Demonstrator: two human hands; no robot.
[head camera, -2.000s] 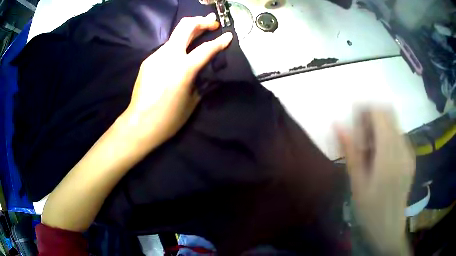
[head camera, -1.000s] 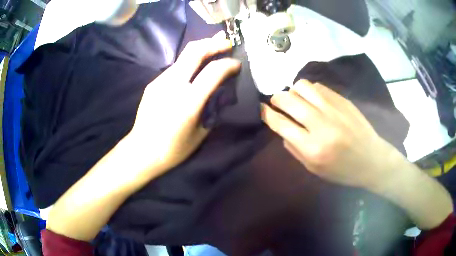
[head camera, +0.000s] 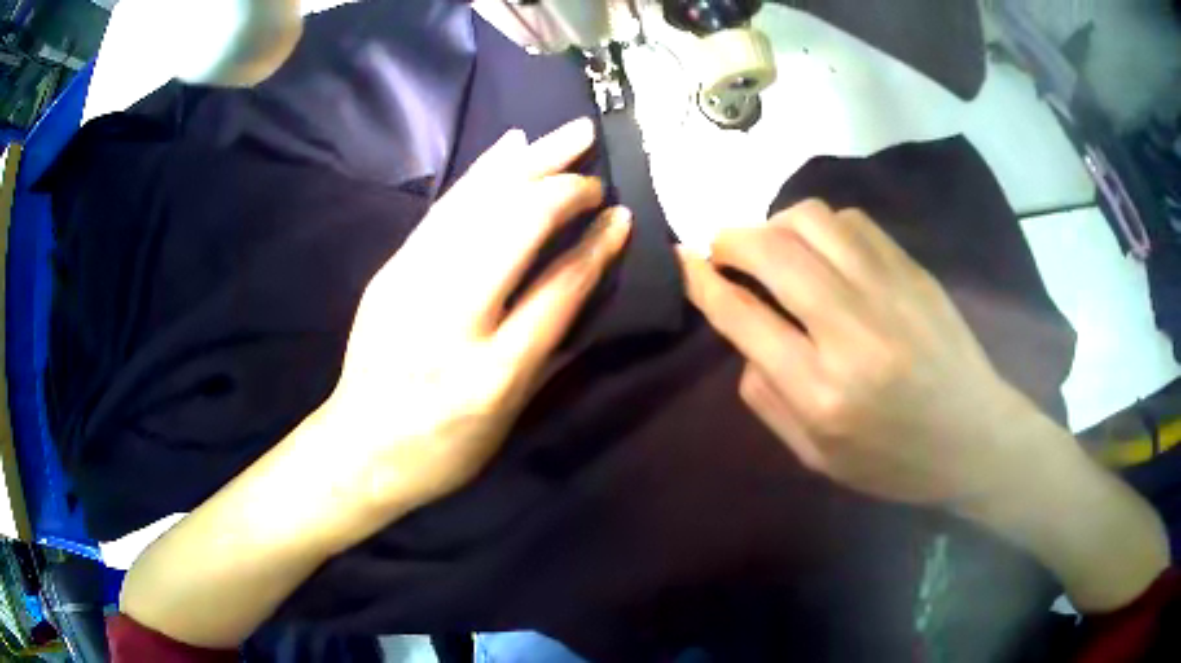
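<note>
A large dark navy garment (head camera: 246, 246) covers much of the sewing table and hangs toward the lap. A narrow folded strip (head camera: 641, 246) of the same cloth runs down from the presser foot (head camera: 609, 88). My left hand (head camera: 453, 324) lies on the cloth left of the strip, thumb and fingertips at its edge below the foot. My right hand (head camera: 842, 337) pinches the cloth at the strip's right edge between thumb and forefinger. More dark cloth (head camera: 907, 181) lies beyond the right hand. The cloth under both palms is hidden.
The sewing machine head (head camera: 551, 20) is at the top centre, with a round cream knob (head camera: 736, 65) beside it. The white table (head camera: 1101, 285) shows at right. A slim pinkish tool (head camera: 1116, 207) lies at far right. A blue surface (head camera: 39, 427) runs along the left.
My right hand has come in from the lower right and now holds the cloth. My left hand has slid slightly down from the foot. Dark cloth now covers part of the white table at right.
</note>
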